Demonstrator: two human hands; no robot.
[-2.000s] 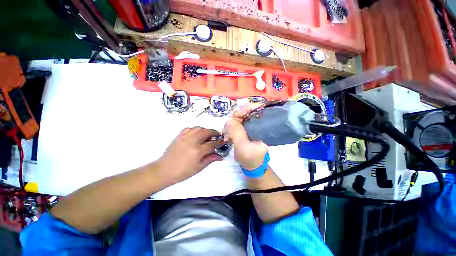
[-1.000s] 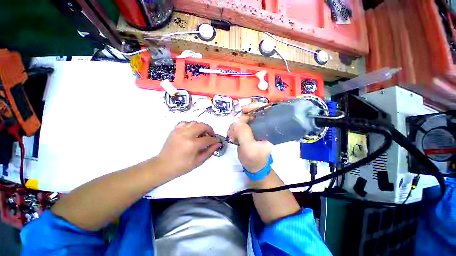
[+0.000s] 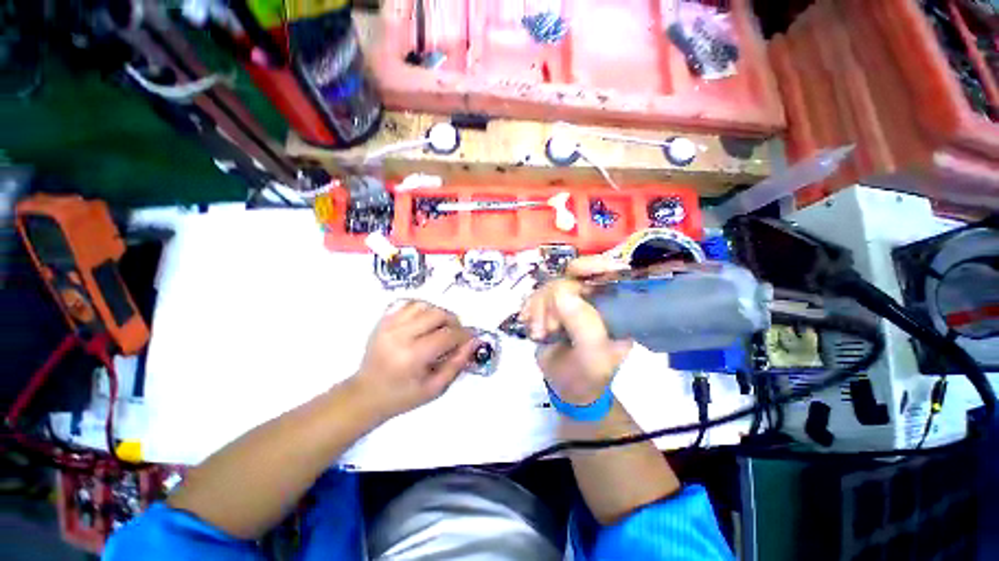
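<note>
My left hand (image 3: 416, 356) pinches a small round device unit (image 3: 483, 353) with a dark centre, just above the white mat (image 3: 263, 329). My right hand (image 3: 575, 334) is closed around the thick grey electric screwdriver (image 3: 685, 307), which lies nearly level. Its dark tip points left, a short way right of the unit. Several round circuit board assemblies (image 3: 484, 267) with wires stand in a row behind my hands, before the red parts tray (image 3: 490, 228). Dark screws lie in the tray's pockets, and a thin tool rests across it.
A round tub (image 3: 661, 248) stands behind the screwdriver. An orange multimeter (image 3: 82, 268) with red leads lies at left. A wooden rail (image 3: 504, 153) and pink-red foam trays (image 3: 581, 93) are behind. A white box (image 3: 876, 230) and cooling fan (image 3: 959, 287) stand at right. The black cable loops at right.
The view has shifted, so the bench sits lower in the picture. The screwdriver has swung more level and its tip is now clear of the unit, whose dark centre shows.
</note>
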